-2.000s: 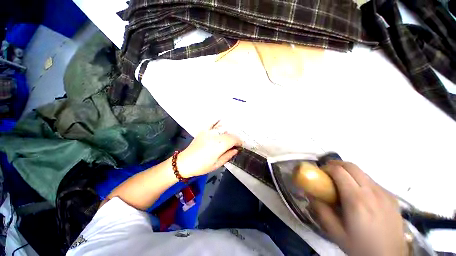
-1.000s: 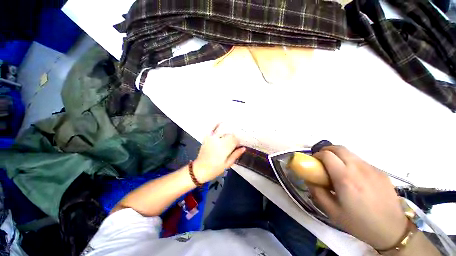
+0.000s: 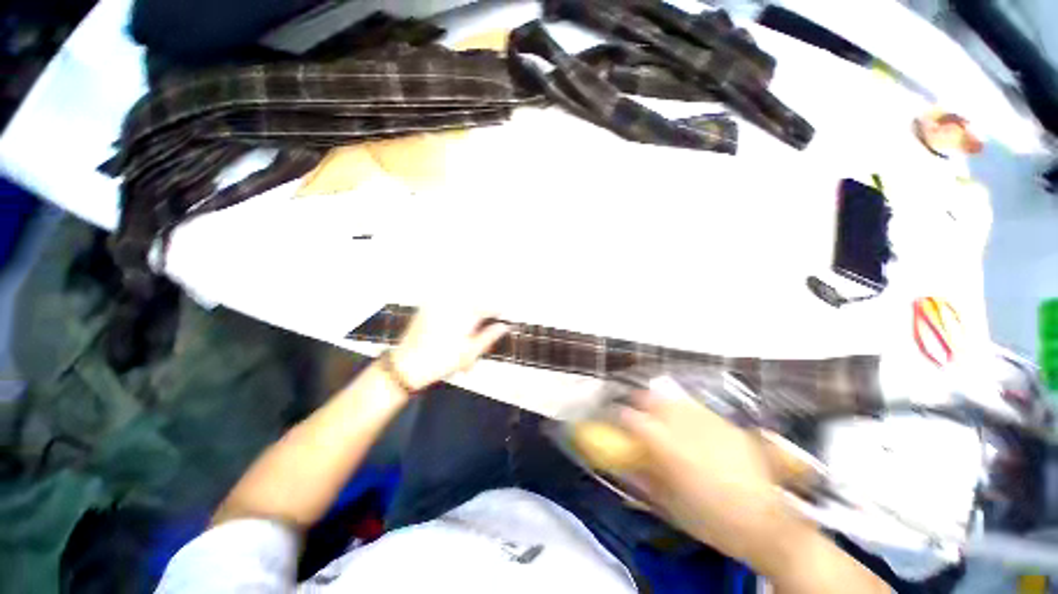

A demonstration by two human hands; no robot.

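A long dark plaid strip (image 3: 569,347) lies along the table's near edge, its pointed end at the left. My left hand (image 3: 447,345) rests on the strip near that end, thumb and fingers at its edge; whether it pinches the cloth cannot be told. My right hand (image 3: 685,447) holds the steam iron by its tan handle (image 3: 606,446) at the near edge of the table. The iron is blurred, and its contact with the strip is hidden.
A stack of plaid strips (image 3: 313,99) lies at the far left, over tan card patterns (image 3: 412,160). Loose plaid strips (image 3: 685,70) cross at the back. A smartphone (image 3: 860,232) and red-orange-handled scissors (image 3: 933,330) lie at the right. Green cloth (image 3: 104,464) is on the floor.
The view has swung right, showing the phone, scissors and the strip's full length. The iron has moved towards me, and the strip's pointed left end now shows past my left hand.
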